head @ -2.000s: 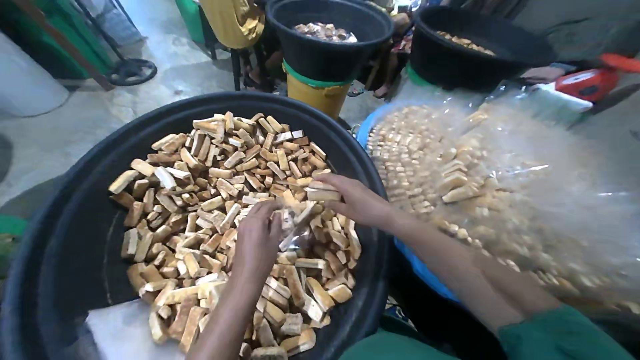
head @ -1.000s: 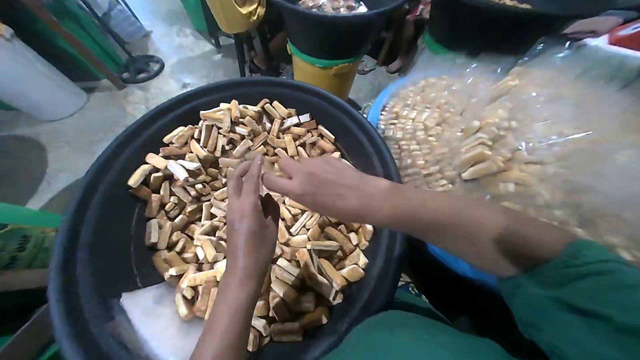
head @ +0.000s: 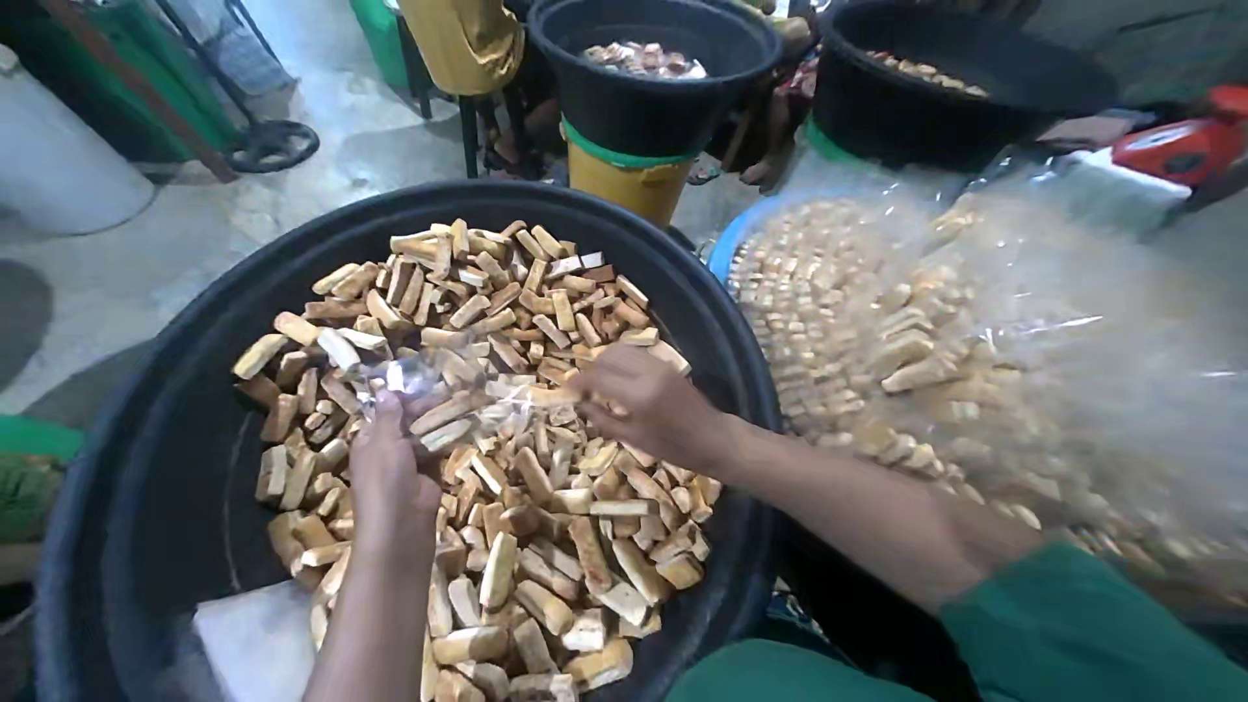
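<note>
A large black plastic tub (head: 146, 390) holds a heap of toasted bread sticks (head: 546, 585). Over the heap, my left hand (head: 390, 458) grips a small clear plastic bag (head: 444, 375) with a few sticks in it. Just right of the bag, my right hand (head: 648, 395) is closed around a bread stick (head: 556, 395) that points toward the bag's opening. A stack of flat clear plastic bags (head: 258, 639) lies at the tub's lower left.
On the right, a blue-rimmed basin (head: 726, 249) holds many packed sticks under a large clear plastic bag (head: 1102, 322). Behind stand two black tubs (head: 653, 102) (head: 936, 107), one on a yellow bucket (head: 624, 180). A person in yellow (head: 463, 44) sits near a red device (head: 1175, 151).
My hands were close together over the heap a second ago and are now apart. The small bag now shows spread out from my left hand with sticks in it.
</note>
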